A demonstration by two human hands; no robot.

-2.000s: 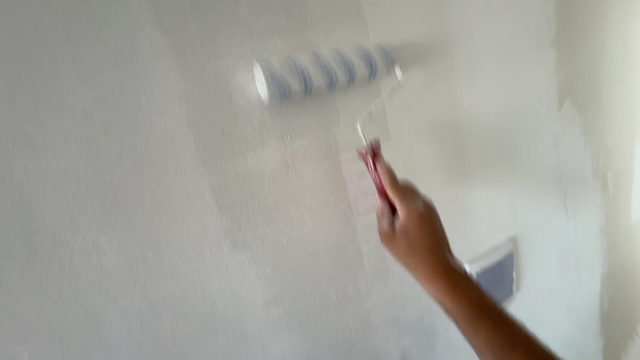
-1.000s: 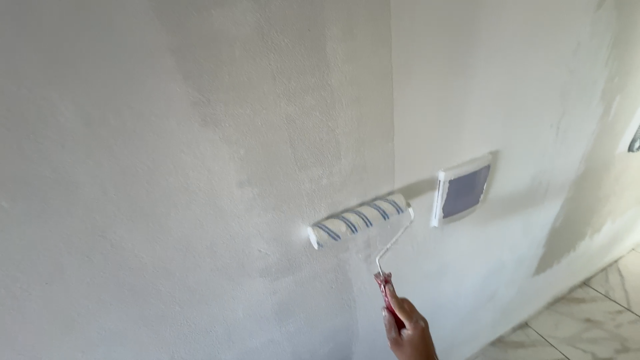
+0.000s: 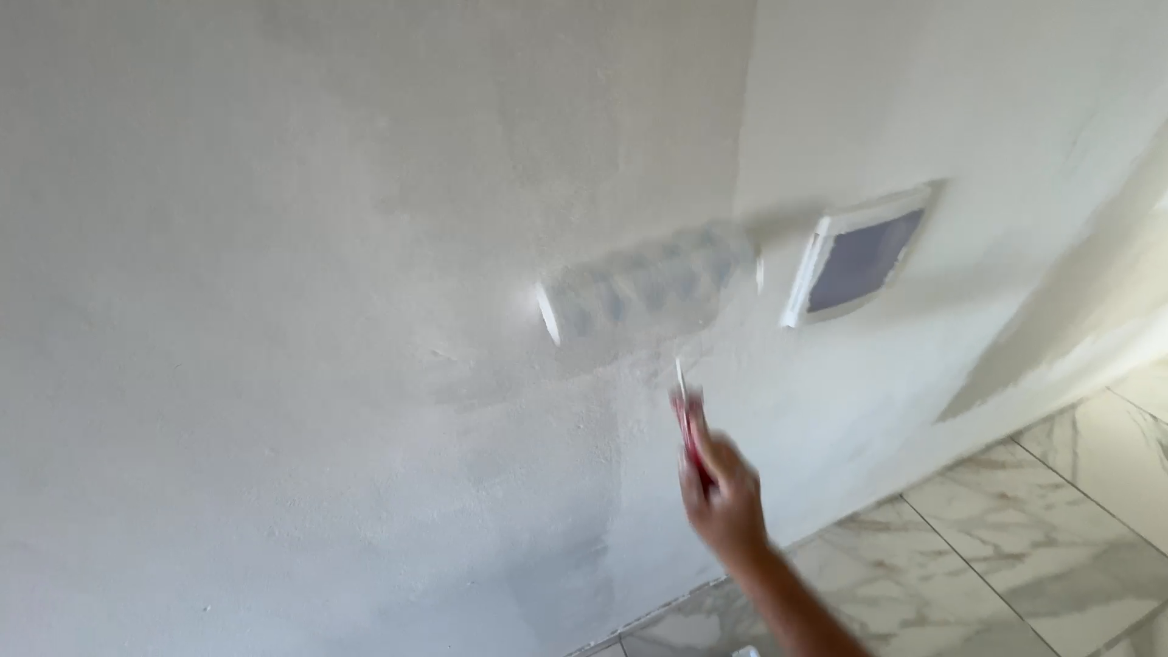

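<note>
My right hand [image 3: 721, 493] is closed around the red handle of a paint roller [image 3: 648, 278]. The roller's striped sleeve, blurred by motion, lies against the wall [image 3: 319, 319], tilted up toward the right. Its thin white wire frame shows only in part between handle and sleeve. Damp, darker patches and lighter ones cover the wall around the sleeve. To the right of the roller, a white-framed panel with a blue-grey face [image 3: 867, 260] is set on the wall. My left hand is out of view.
Marble-look floor tiles [image 3: 958, 538] run along the foot of the wall at the lower right. A small white object [image 3: 745, 651] shows at the bottom edge. Farther right, a darker unevenly edged patch [image 3: 1013, 356] marks the wall.
The view has shifted down, with more floor showing now. My right hand has stayed closed on the roller handle, and the roller has moved down the wall from beside the panel's upper left since the first frame.
</note>
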